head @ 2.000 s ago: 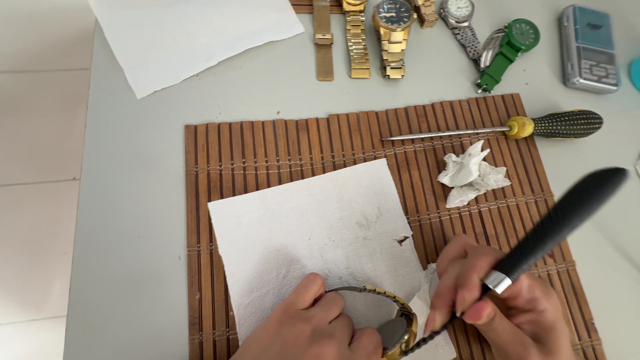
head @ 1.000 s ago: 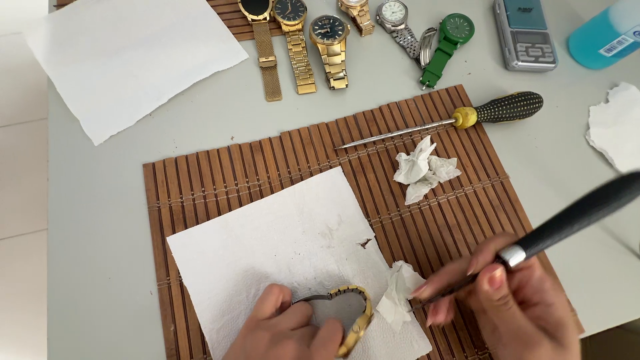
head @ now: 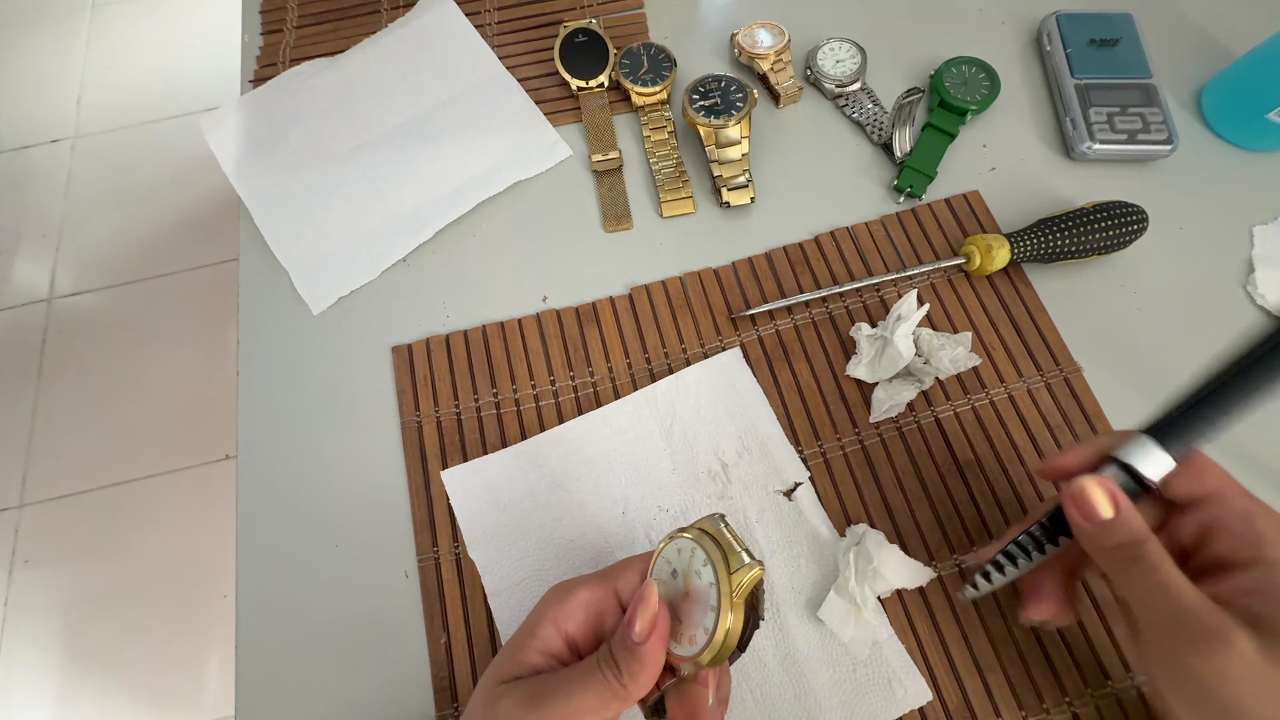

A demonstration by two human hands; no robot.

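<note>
My left hand (head: 590, 640) grips a gold-toned wristwatch (head: 705, 595) by its case, the white dial turned toward the left, above a white paper towel (head: 620, 450). In my right hand (head: 1150, 560) is a black-handled brush (head: 1030, 545) with a silver collar; its dark bristle end points down and left, apart from the watch. A crumpled tissue (head: 870, 585) lies between the two hands, at the towel's right edge. The towel rests on a brown bamboo mat (head: 430, 500) and bears dark specks and a small brown mark.
A screwdriver (head: 1070, 235) and more crumpled tissue (head: 905, 355) lie on the mat's upper right. Behind stand several gold-toned watches (head: 720, 110), a silver-toned watch (head: 845, 75), a green watch (head: 950, 110), a pocket scale (head: 1110, 90) and a blue container (head: 1245, 95). A white sheet (head: 390, 150) lies upper left.
The brush was at the watch two seconds ago and is now apart from it, to the right. My left hand has turned the watch so that its dial shows.
</note>
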